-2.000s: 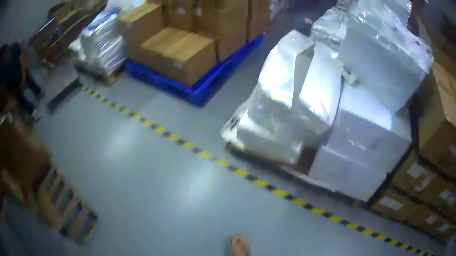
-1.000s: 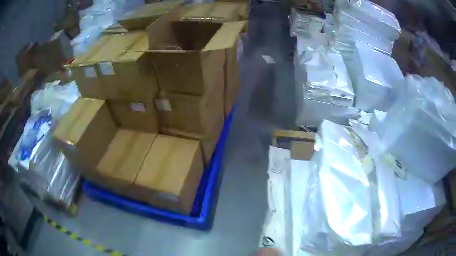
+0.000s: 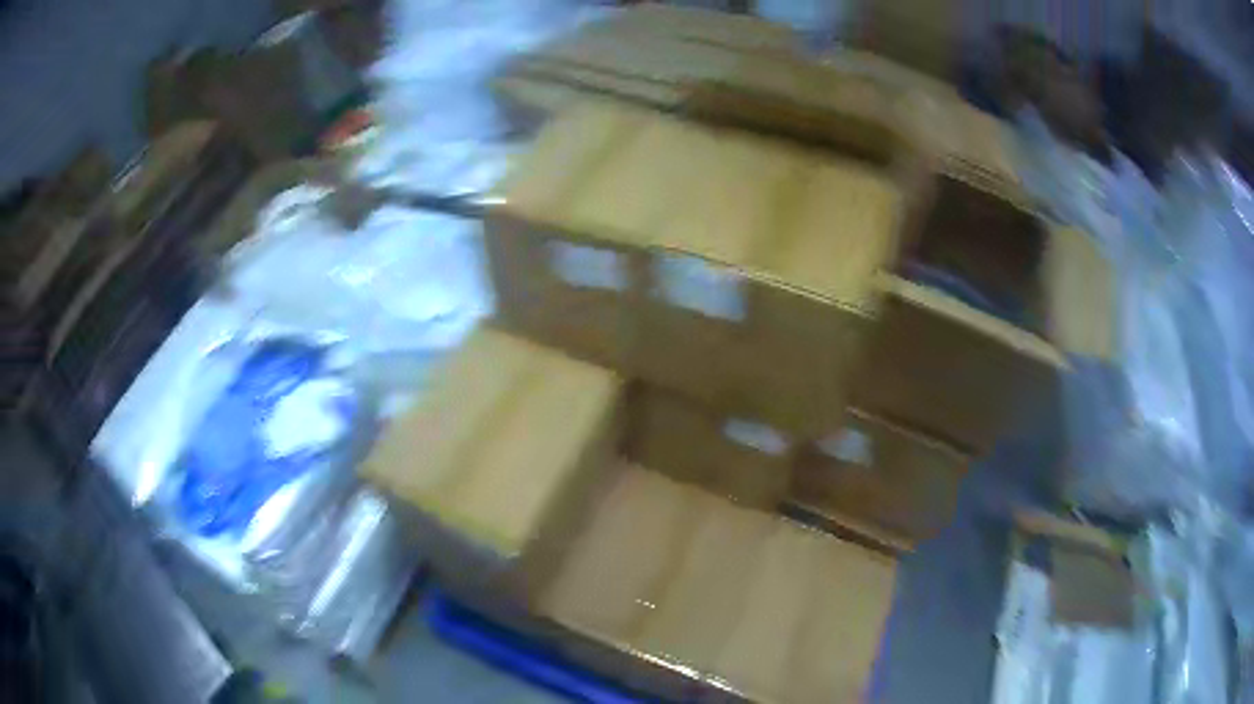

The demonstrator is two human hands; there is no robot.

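Observation:
Neither of my hands shows in the current view. Nearest in front stand stacked tan shipping cartons point(image 3: 715, 578) on a blue plastic pallet point(image 3: 530, 667). Two white carton labels point(image 3: 699, 283) show side by side on the upper carton's front, and smaller labels show on the cartons below. At the right of the stack is an open carton point(image 3: 963, 330) with its flaps up and a dark inside; its contents cannot be made out. The picture is blurred.
At the left is a plastic-wrapped white stack point(image 3: 330, 557) with bright blue printed packaging point(image 3: 248, 440) on top. More plastic-wrapped white stacks point(image 3: 1169, 481) stand at the right, blurred. Brown cartons point(image 3: 124, 220) show at the far left. A piece of grey floor point(image 3: 949, 605) shows right of the cartons.
The view has swung left and closer to the carton stack, which now fills the middle. The white stacks have moved to the right edge. The bit of skin at the bottom edge is gone.

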